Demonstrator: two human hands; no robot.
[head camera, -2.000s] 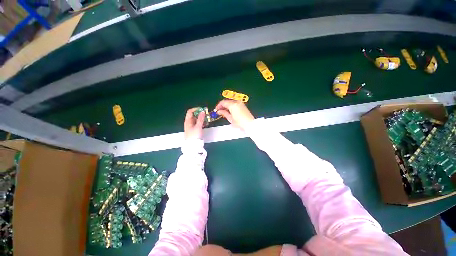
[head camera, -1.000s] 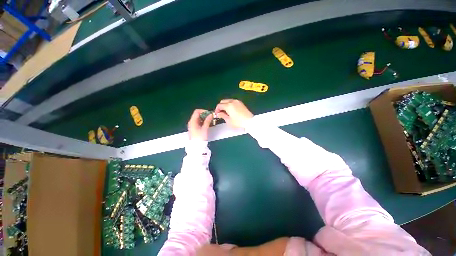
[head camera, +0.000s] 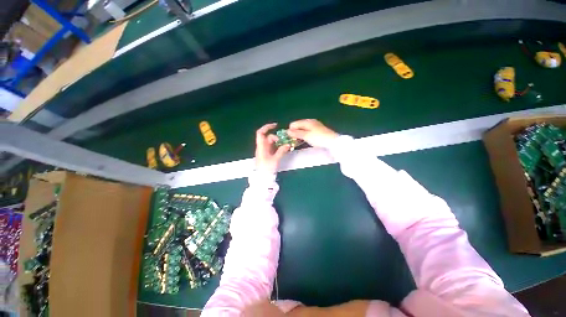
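A small green circuit board piece (head camera: 284, 138) is held between my two hands, above the pale belt edge rail (head camera: 397, 137). My left hand (head camera: 267, 148) grips it from the left with thumb and fingers. My right hand (head camera: 312, 133) has its fingertips on its right end. A small pale-gold part shows at its lower right. The fingers hide part of the board, so its exact size cannot be told.
A pile of PCB panels (head camera: 191, 238) lies left of my forearms, beside a large cardboard carton (head camera: 99, 241). A cardboard box of boards (head camera: 506, 186) stands at right. Flat yellow shells (head camera: 359, 101) and wired yellow units (head camera: 505, 83) lie on the green conveyor belt (head camera: 267, 93).
The view has shifted, so the belt parts and boxes appear further right. The held board shows more green face between my fingers; the blue patch seen two seconds ago no longer shows.
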